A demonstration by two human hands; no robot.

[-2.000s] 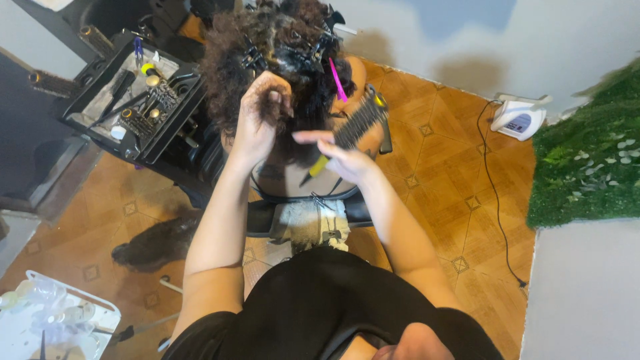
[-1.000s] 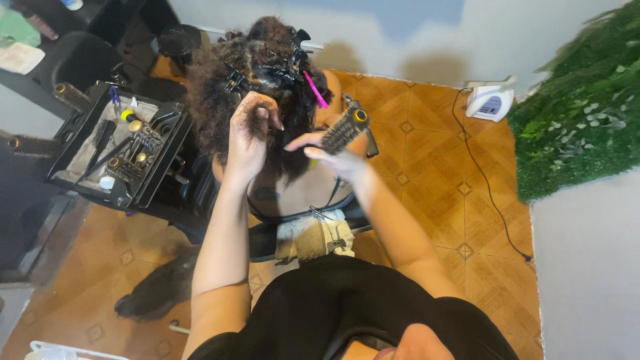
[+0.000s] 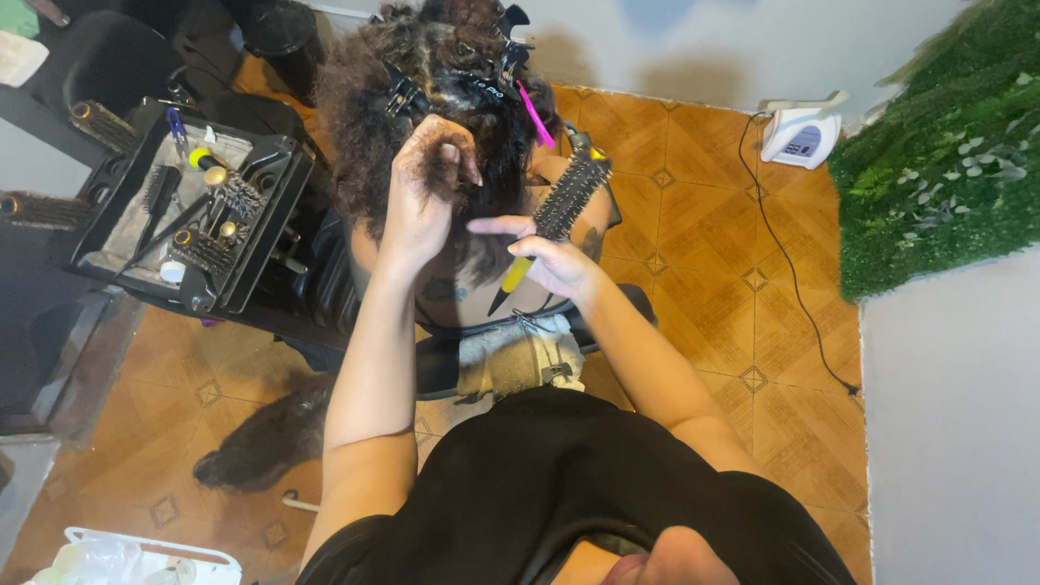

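Note:
A seated person's dark curly hair (image 3: 357,122) is parted into sections by black claw clips (image 3: 404,91) and a pink clip (image 3: 535,114). My left hand (image 3: 431,191) is closed on a frizzy lock of hair at the back of the head. Beside it, on the right, my right hand (image 3: 552,258) holds a round hairbrush (image 3: 573,195) with a yellow and black handle, bristles up and to the right. The forefinger points left toward the straighter hair between my hands. Whether that finger touches the hair cannot be told.
At the left stands a black salon trolley (image 3: 268,236) with round brushes, a comb (image 3: 158,191) and clips. A towel (image 3: 520,353) hangs over the chair back. A white device (image 3: 803,134) with a cord is by the wall. A white tray (image 3: 154,552) is at the lower left.
The brush in my right hand has turned more upright since the oldest frame. My left hand stays on the hair. The view has shifted somewhat.

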